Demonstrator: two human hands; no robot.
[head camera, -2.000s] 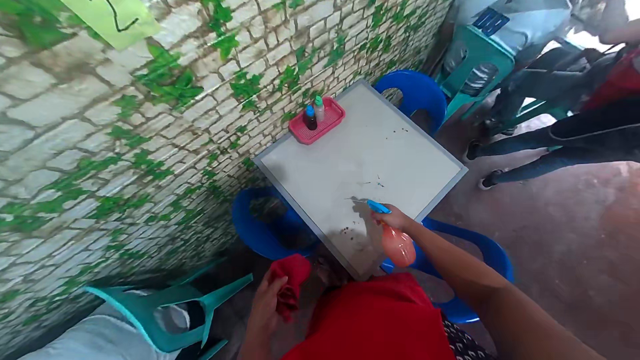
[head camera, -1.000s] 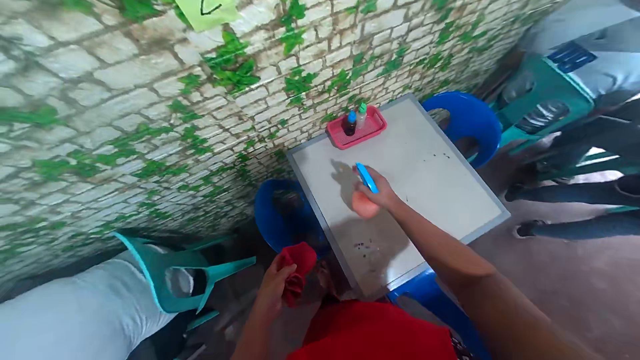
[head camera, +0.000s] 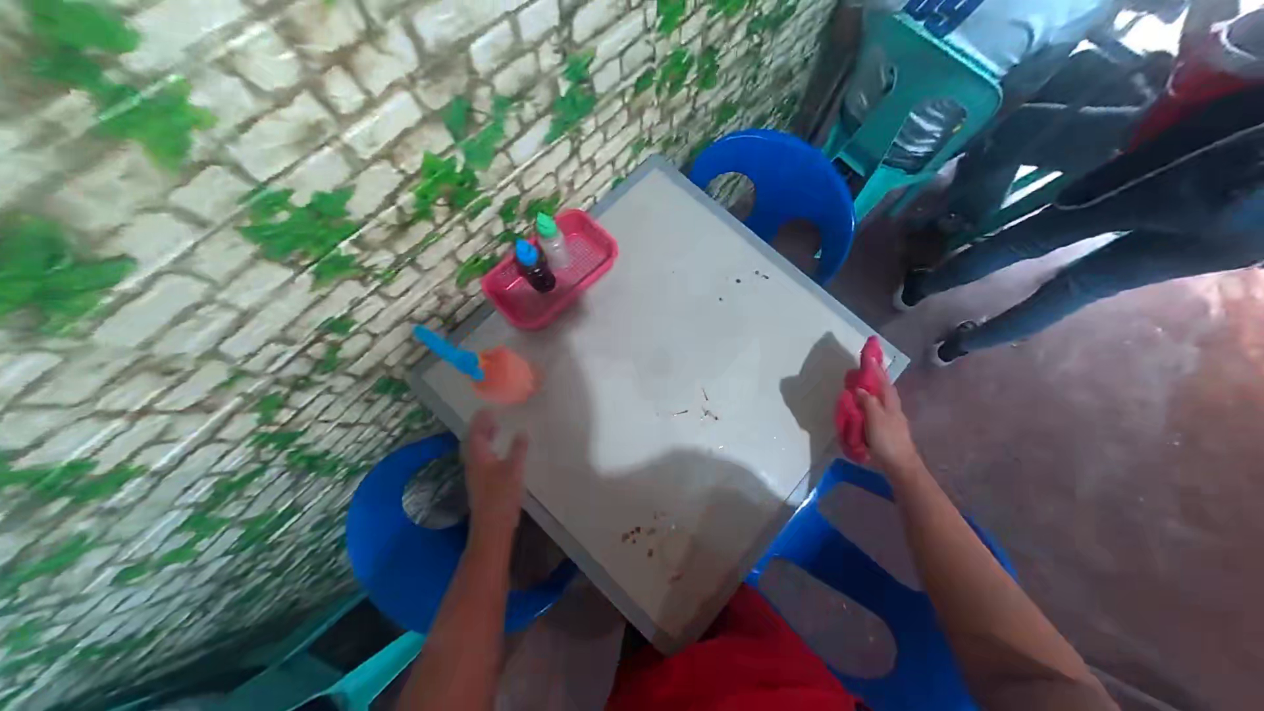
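My right hand (head camera: 887, 425) grips a bunched red cloth (head camera: 859, 400) at the right corner of the square table (head camera: 642, 336). At the table's left corner my left hand (head camera: 494, 474) has its fingers apart and nothing in it. Just beyond its fingertips stands a spray bottle (head camera: 506, 376) with orange contents and a blue top, a little blurred. Dark crumbs (head camera: 642, 536) lie near the close corner, thin reddish bits (head camera: 705, 407) near the middle, and a few dark specks (head camera: 743, 281) toward the far right edge.
A pink plastic basket (head camera: 602, 259) by the wall holds a dark bottle with a blue cap (head camera: 534, 267) and a clear one with a green cap (head camera: 553, 242). Blue chairs (head camera: 780, 183) surround the table. People and a green chair (head camera: 913, 109) are at upper right.
The spray bottle, earlier in my right hand, now stands at the table's left corner, released. The red cloth has passed from my left hand to my right, which has moved to the right corner.
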